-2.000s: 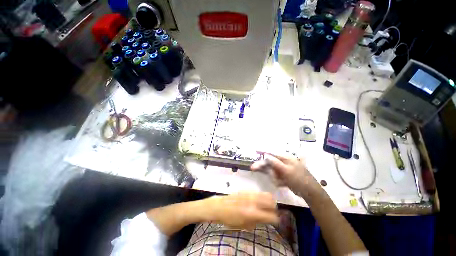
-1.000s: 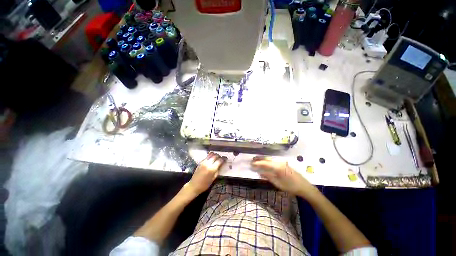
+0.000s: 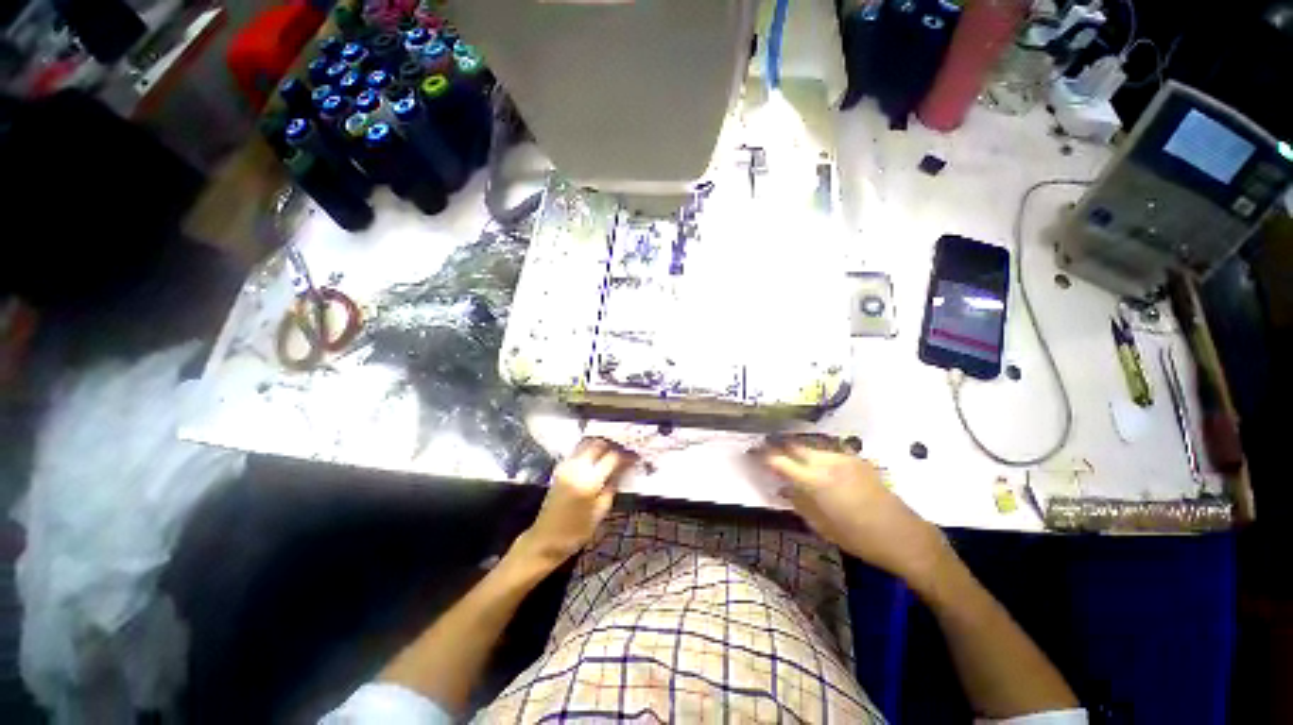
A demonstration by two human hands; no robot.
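Note:
My left hand (image 3: pixel 584 489) is at the table's front edge, left of centre, fingers bent down near the table top. My right hand (image 3: pixel 827 486) is at the same edge to the right, slightly blurred. A faint thin strand, perhaps sewing thread (image 3: pixel 698 441), seems to run between the two hands; whether the fingers pinch it is too small to tell. The pale work clamp plate (image 3: pixel 567 305) lies just beyond both hands, under the off-white sewing machine head (image 3: pixel 610 92) and its bright lamp.
Thread cones (image 3: pixel 383 128) stand at back left; scissors (image 3: pixel 318 326) and crumpled clear plastic (image 3: pixel 454 354) lie left. Right are a small square metal plate (image 3: pixel 872 305), a smartphone (image 3: pixel 966 307) with cable, a control panel (image 3: pixel 1180 184), yellow-green snips (image 3: pixel 1130 363) and a pink flask (image 3: pixel 976 64).
Over two seconds my left hand has gone from crossing low in front of me to the table edge at left. My right hand has moved down from the plate's edge, then slightly right.

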